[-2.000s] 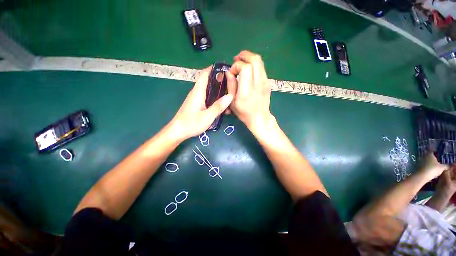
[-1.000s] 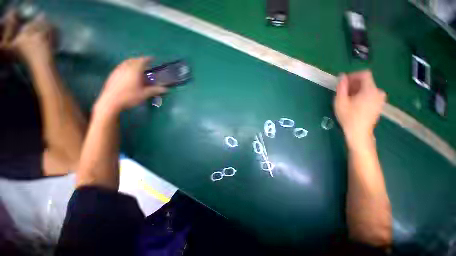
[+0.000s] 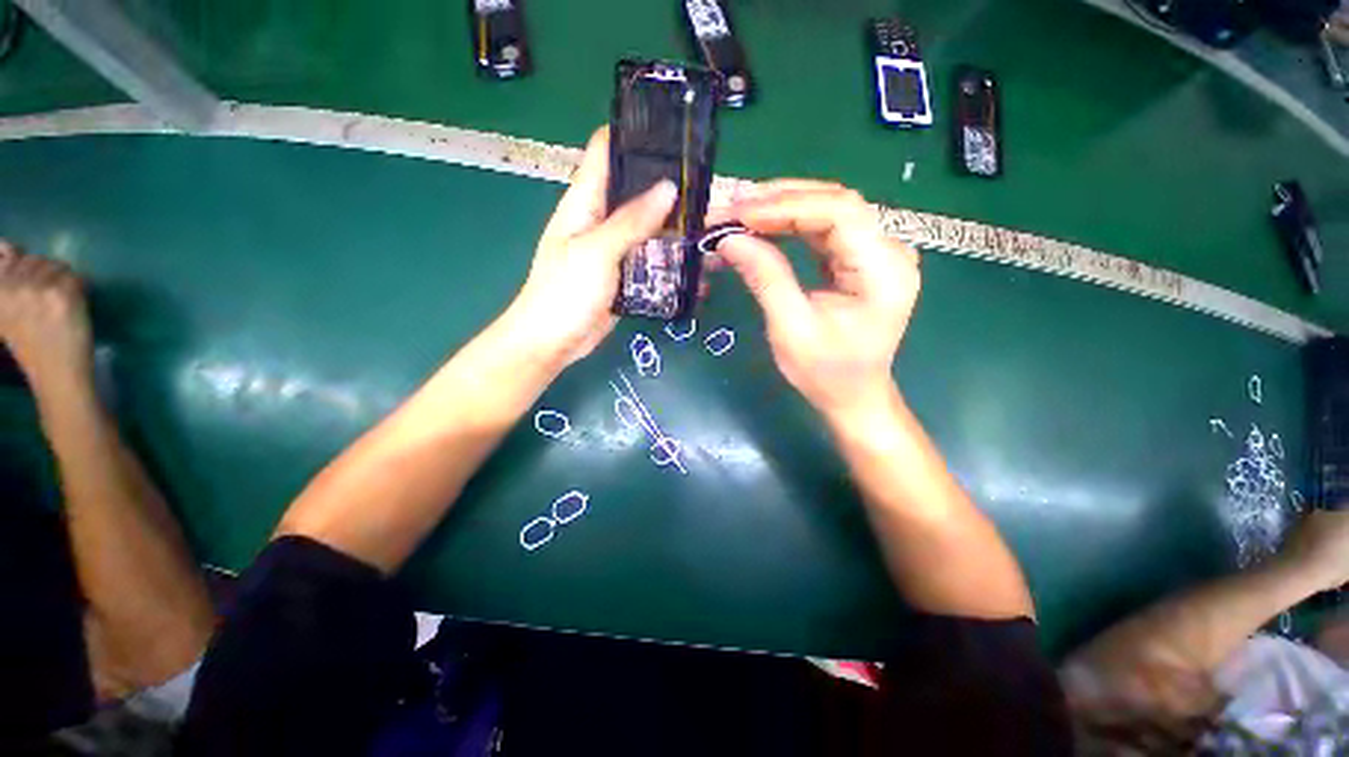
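My left hand point(image 3: 570, 266) holds a black phone body point(image 3: 651, 148) upright over the pale strip, its thumb across the open face. A patterned pale part shows at the phone's lower end. My right hand point(image 3: 836, 289) pinches a small white-edged ring point(image 3: 722, 237) between thumb and forefinger, close beside the phone's right edge. Several thin white rings point(image 3: 553, 425) lie loose on the green bench below. Silvery tweezers point(image 3: 651, 426) lie among them.
Several phones, one with a white-framed screen point(image 3: 901, 89), lie beyond the pale edge strip point(image 3: 1036, 259). A heap of rings point(image 3: 1256, 481) and a black tray point(image 3: 1329, 422) are at the right. Neighbours' arms point(image 3: 74, 444) reach in from both sides.
A second ago my left hand was at the far left with a phone and my right hand over the strip. Now both are together in the middle, and a ring shows in my right fingers.
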